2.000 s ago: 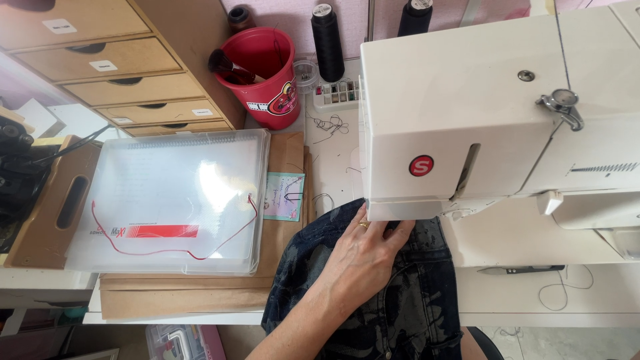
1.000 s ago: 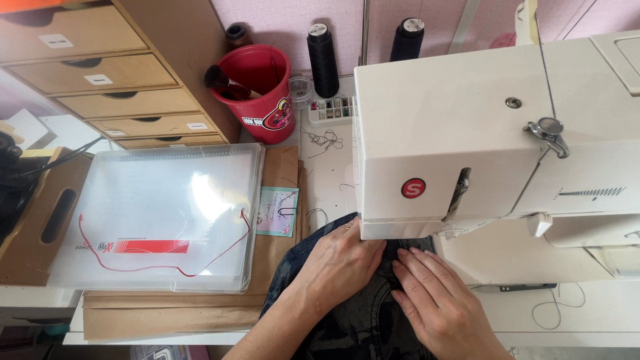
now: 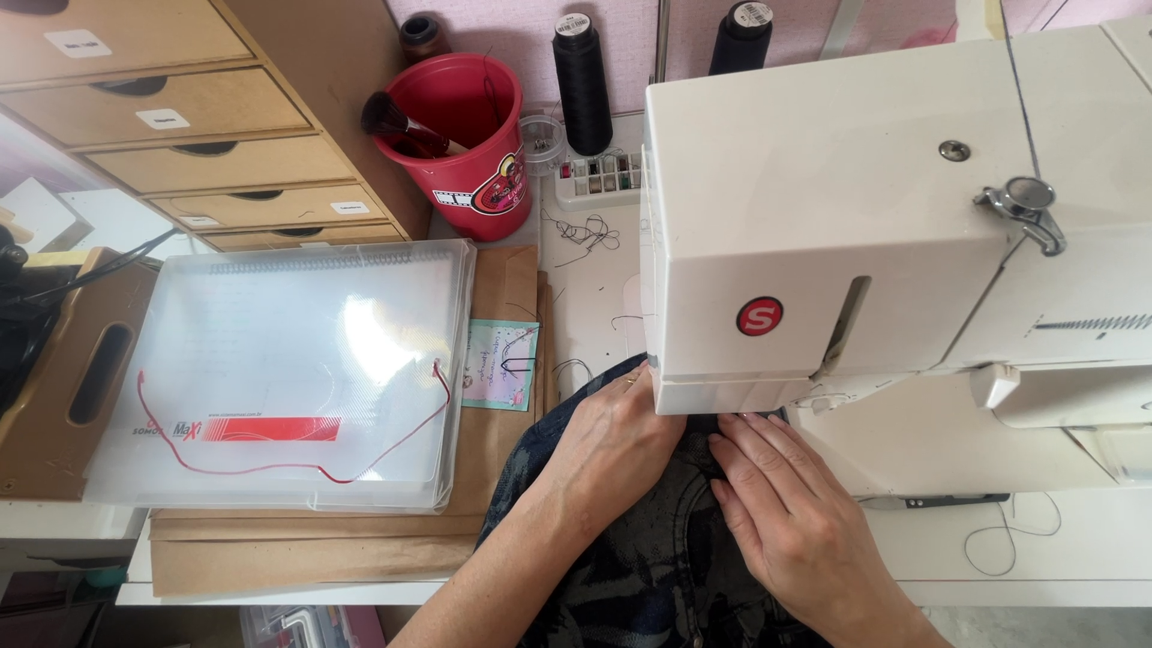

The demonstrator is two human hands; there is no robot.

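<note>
Dark camouflage-patterned denim fabric [image 3: 630, 540] runs from the table's front edge to under the head of a white sewing machine [image 3: 810, 225]. My left hand [image 3: 621, 441] presses on the fabric at the machine's left end, its fingertips partly hidden by the machine head. Just to the right, my right hand [image 3: 783, 495] lies on the fabric with its fingers extended together and the tips by the head's lower edge. The needle and presser foot are hidden.
At left, a clear plastic folder [image 3: 270, 360] lies on brown paper [image 3: 360, 558] beside a drawer unit [image 3: 297, 108]. A red cup [image 3: 486, 117], black thread cone [image 3: 583, 90] and bobbin box [image 3: 598, 200] stand behind. Thread snips [image 3: 954, 500] and loose thread lie at right.
My right hand, out of view two seconds ago, came onto the fabric beside my left hand and now lies nearer the machine head. My left hand stays on the fabric.
</note>
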